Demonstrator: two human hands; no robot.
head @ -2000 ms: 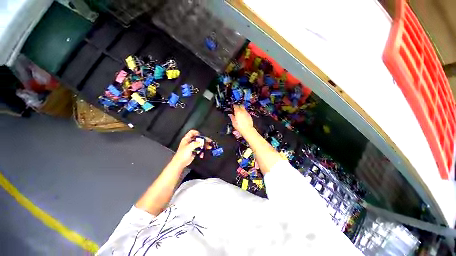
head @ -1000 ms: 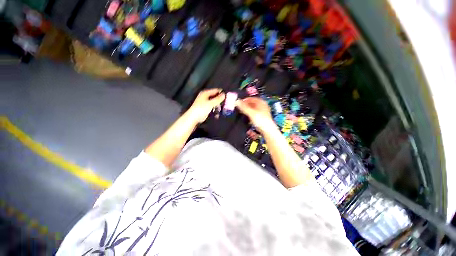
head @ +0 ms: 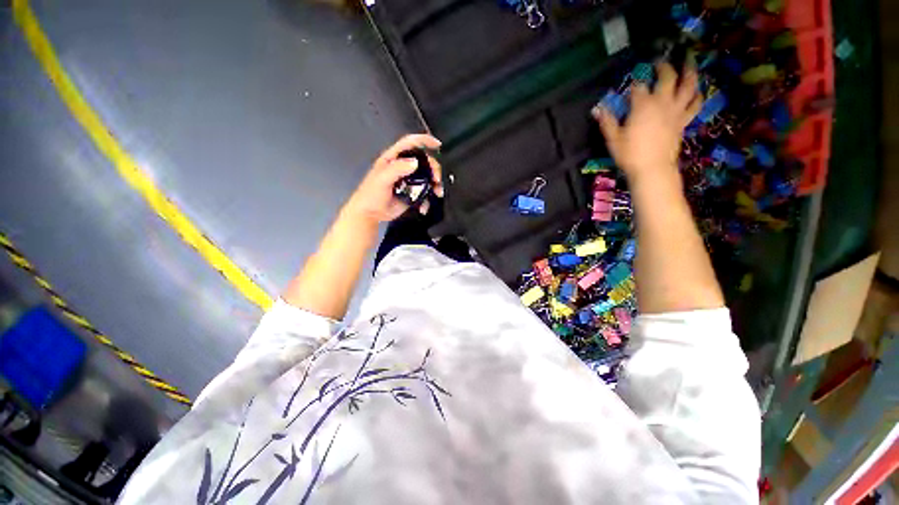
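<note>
My left hand point(head: 394, 182) holds a small dark unit point(head: 415, 181) with a pale spot, near the bench's front edge. My right hand point(head: 651, 123) is spread with fingers apart over the near side of a basket of mixed clips; no held thing shows in it. A blue binder clip point(head: 529, 204) lies alone on the black divided tray point(head: 503, 148) between my hands. A pink clip point(head: 603, 200) lies by my right forearm. A heap of coloured clips point(head: 582, 281) lies left of that forearm, partly hidden by it.
The red-orange basket point(head: 810, 99) of clips stands at the right. A cardboard piece point(head: 836, 306) is beyond it. A small pale square point(head: 616, 36) lies on the green strip. Yellow tape point(head: 148, 187) crosses the grey floor at left. A blue box point(head: 41, 355) is at lower left.
The view has turned. My hands have moved apart: the right one from beside the left to over the clips, fingers spread. The left one stays near my body, holding the dark unit.
</note>
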